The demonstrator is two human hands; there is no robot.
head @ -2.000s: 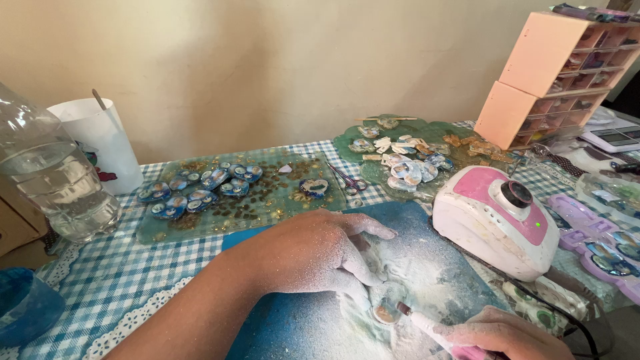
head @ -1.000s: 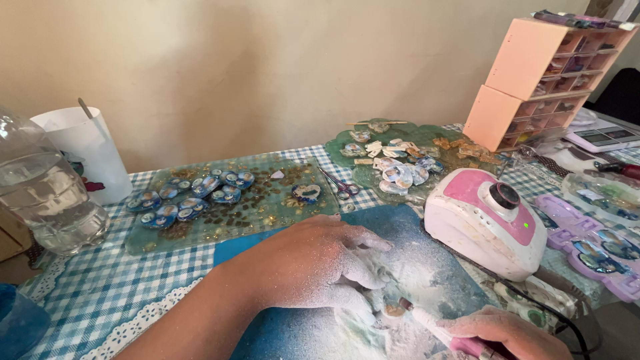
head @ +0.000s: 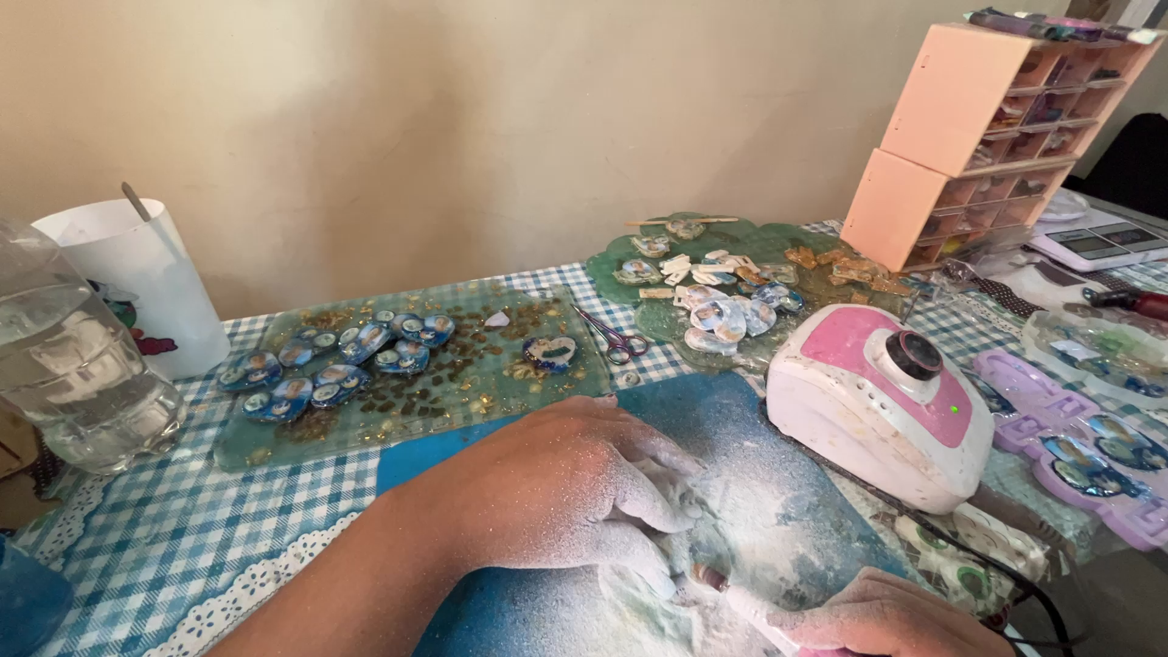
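Observation:
White dust coats my left hand, whose fingertips pinch a small dusty resin piece low over a blue mat. From the lower right, my right hand grips the pink and white handpiece of a rotary tool. The handpiece's brown sanding tip is at the lower edge of the piece; whether it touches is hard to tell. The pink and white control unit, with a black knob and a lit green light, stands right of the mat.
Behind the mat lie a green resin sheet bearing blue ornaments, scissors and a green tray with resin pieces. A water bottle and white cup stand left; drawer units and purple molds are right.
The small piece has shifted and turned in my left fingers since two seconds ago, when its round face showed more. My right hand keeps hold of the handpiece.

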